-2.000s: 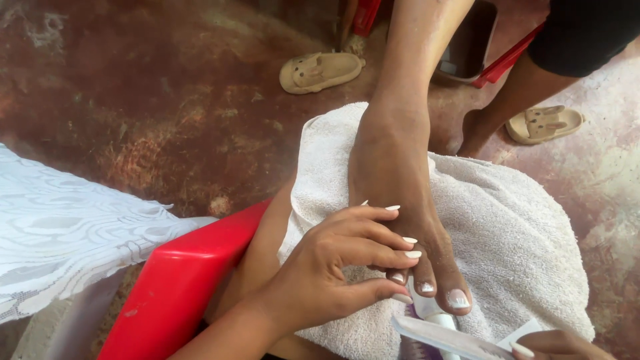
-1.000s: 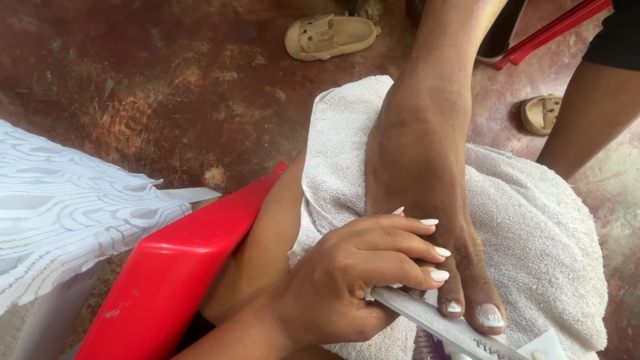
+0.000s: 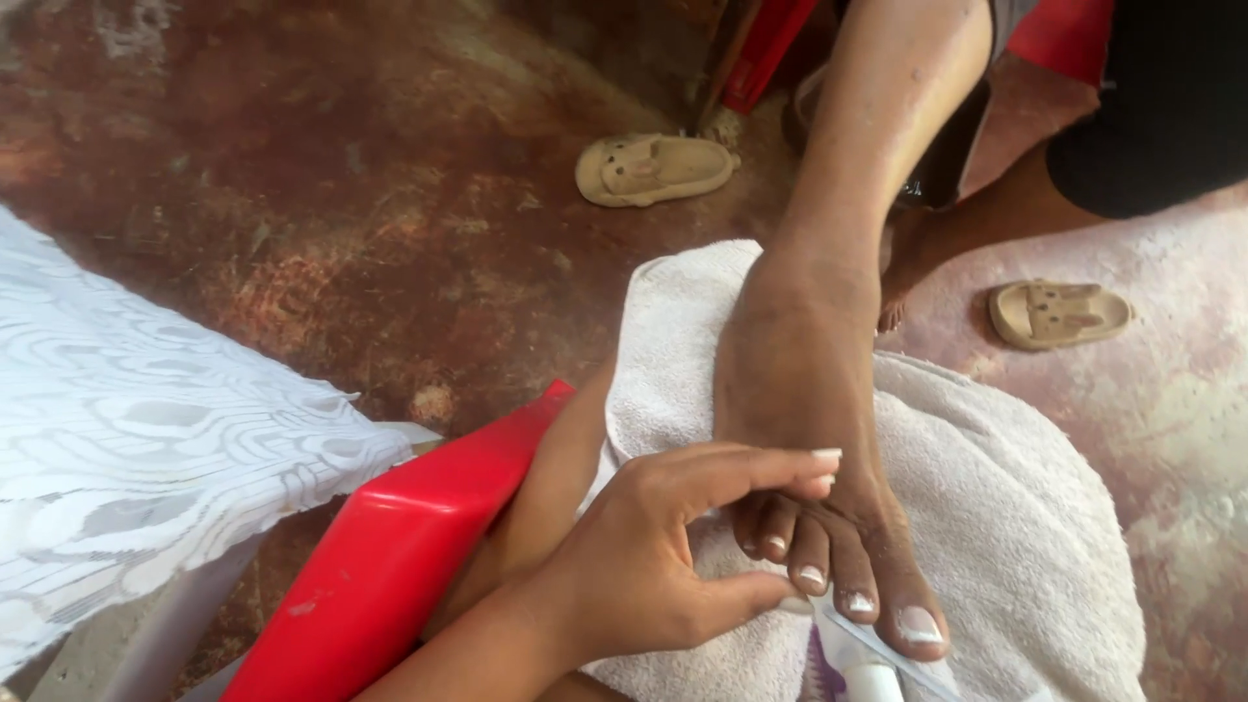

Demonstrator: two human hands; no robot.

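Another person's bare foot (image 3: 804,361) rests on a white terry towel (image 3: 994,507), its toenails bearing white polish at the tips. My left hand (image 3: 673,546) is at the smaller toes, fingers over their tops and thumb below near a toe; whether it grips one cannot be told. A pale nail file (image 3: 892,653) slants under the toes. Just beneath it is the white cap of a small bottle (image 3: 871,682), beside something purple and white. My right hand is out of the frame.
A red plastic chair (image 3: 390,556) stands at the left, near a white patterned cloth (image 3: 146,429). Two tan slippers (image 3: 658,171) lie apart on the stained floor. The other person's second leg (image 3: 994,219) is at the upper right, near red chair parts.
My left hand has opened its fingers somewhat over the toes. My right hand, seen at the lower right two seconds ago, is no longer in view. The file sits lower beneath the toes.
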